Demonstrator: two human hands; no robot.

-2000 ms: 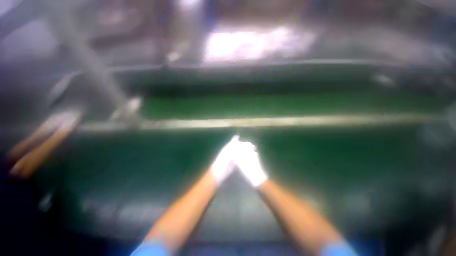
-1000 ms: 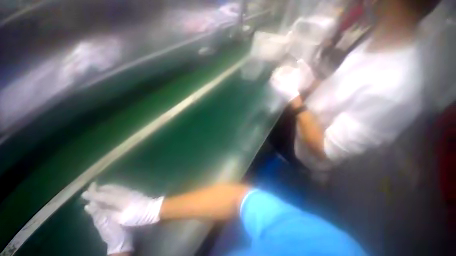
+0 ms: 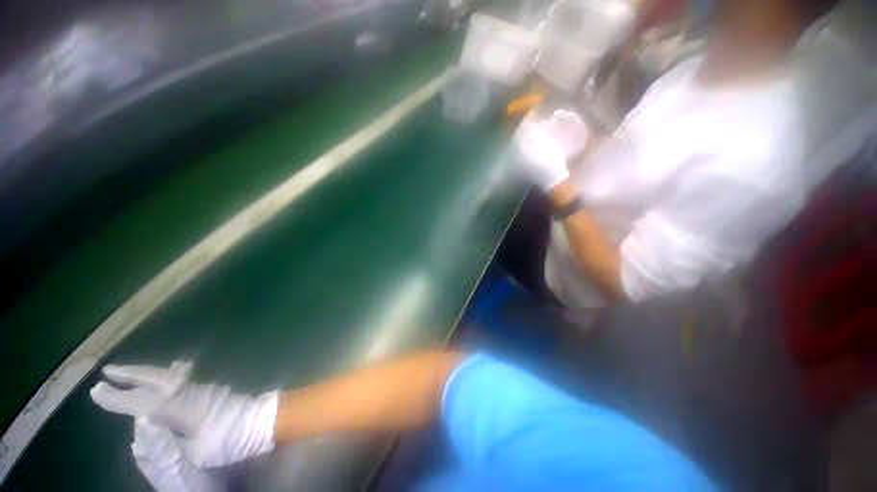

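Observation:
My right hand (image 3: 197, 413), in a white glove, reaches in from the right at the lower left of the head view. Its fingers point left and are partly spread, with no part visible in them. My left hand (image 3: 165, 459), also white-gloved, lies just under it against the right palm. It is cut off by the bottom edge and partly hidden, so its grip cannot be told. Both hands are over the green work surface (image 3: 317, 279), beside the pale divider rail (image 3: 216, 240). No workpiece shows at my hands.
A neighbouring person in a white shirt (image 3: 707, 173) stands at the right, gloved hands (image 3: 550, 144) over the bench. Near them are white bins (image 3: 500, 48) and an orange item (image 3: 523, 104). A small blurred white part (image 3: 373, 40) lies on the far belt.
The view has swung right since the oldest frame, bringing the neighbour into sight. Over the last second, my hands have shifted slightly left and down in the view. An orange item now shows near the neighbour's hands.

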